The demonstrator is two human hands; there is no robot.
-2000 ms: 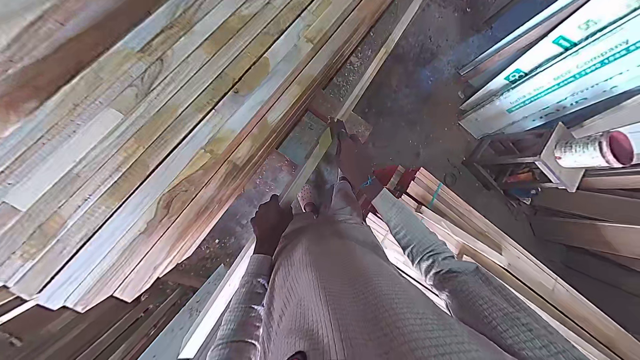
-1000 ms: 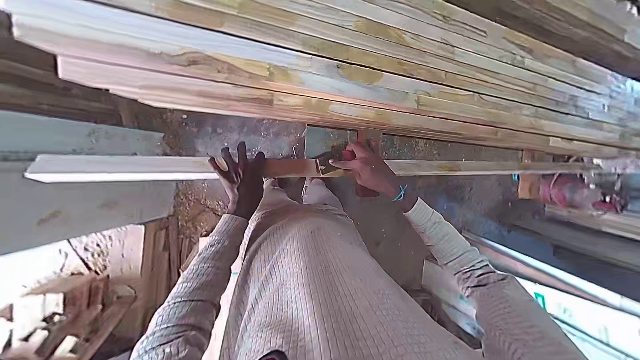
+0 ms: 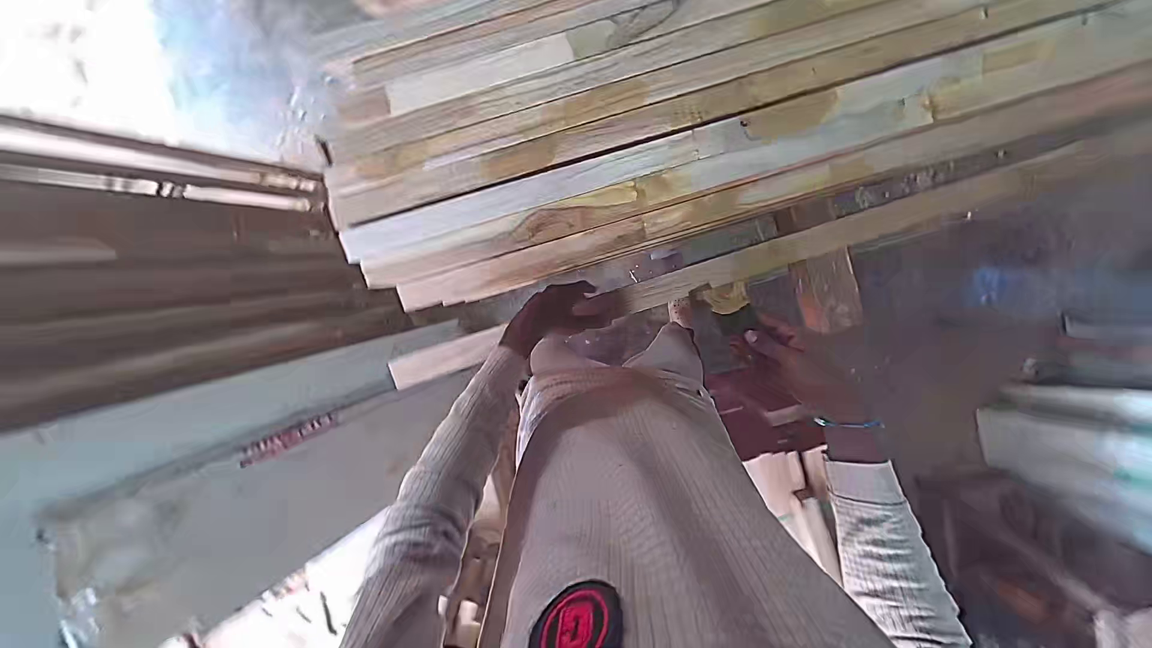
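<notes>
A long, thin wooden strip (image 3: 900, 218) runs slantwise across the view, just in front of a stack of similar strips. My left hand (image 3: 562, 315) grips it left of the middle, and its pale end sticks out beyond the hand at lower left. Below the strip, on the right, my right hand (image 3: 787, 360) holds a small dark tool (image 3: 736, 320), blurred and partly hidden by the fingers. A yellow piece (image 3: 727, 297) shows between the tool and the strip; whether it is part of the tool, I cannot tell.
The stacked wooden strips (image 3: 630, 153) fill the top. Large grey boards (image 3: 225, 468) lie at lower left. A wooden block (image 3: 828, 292) is beyond my right hand, with a dark red object (image 3: 756, 409) below it. Blurred boards (image 3: 1062, 450) stand at right.
The view has swung round strongly. My right hand, at the strip one second ago, is now below it with the tool. My left hand, spread over the strip then, now has its fingers closed round it.
</notes>
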